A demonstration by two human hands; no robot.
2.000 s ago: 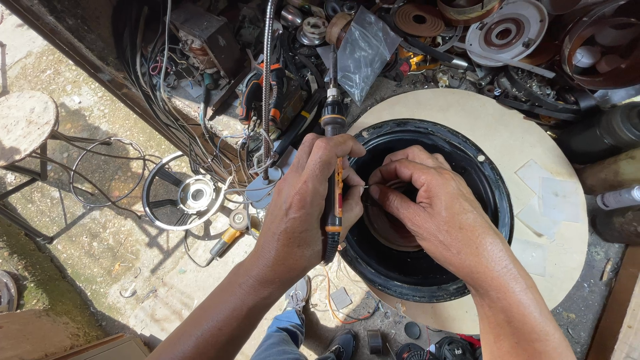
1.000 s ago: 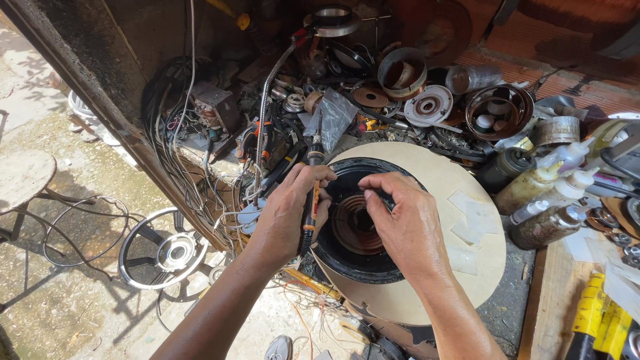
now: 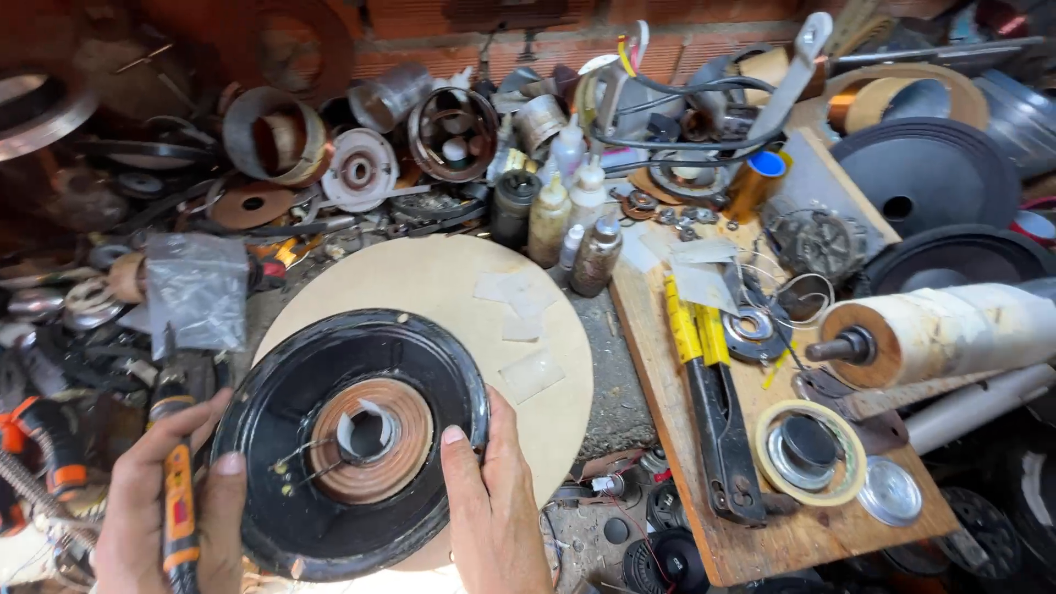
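Note:
A black loudspeaker basket [image 3: 280, 388] is tilted over a round pale board [image 3: 412, 264]. In its middle lies a ribbed copper-coloured spider [image 3: 412, 412] around a voice coil opening with white strips, and two thin lead wires show at its left. My left hand [image 3: 165, 495] holds an orange and black soldering iron [image 3: 179, 503] between its fingers, with the fingertips at the basket's left rim. My right hand [image 3: 495, 487] grips the right rim, thumb on top and fingers at the outer side.
Glue bottles [image 3: 549, 219] stand behind the board. On a wooden board [image 3: 660, 412] at the right lie yellow-handled snips or pliers [image 3: 693, 330], a roll of masking tape [image 3: 854, 445] and a metal lid [image 3: 889, 491]. A plastic bag [image 3: 198, 289] and orange-handled pliers [image 3: 49, 429] are at the left.
The view has swung to the right. My right hand has gone from inside the basket to its right rim. The basket is now tilted, and the soldering iron remains in my left hand.

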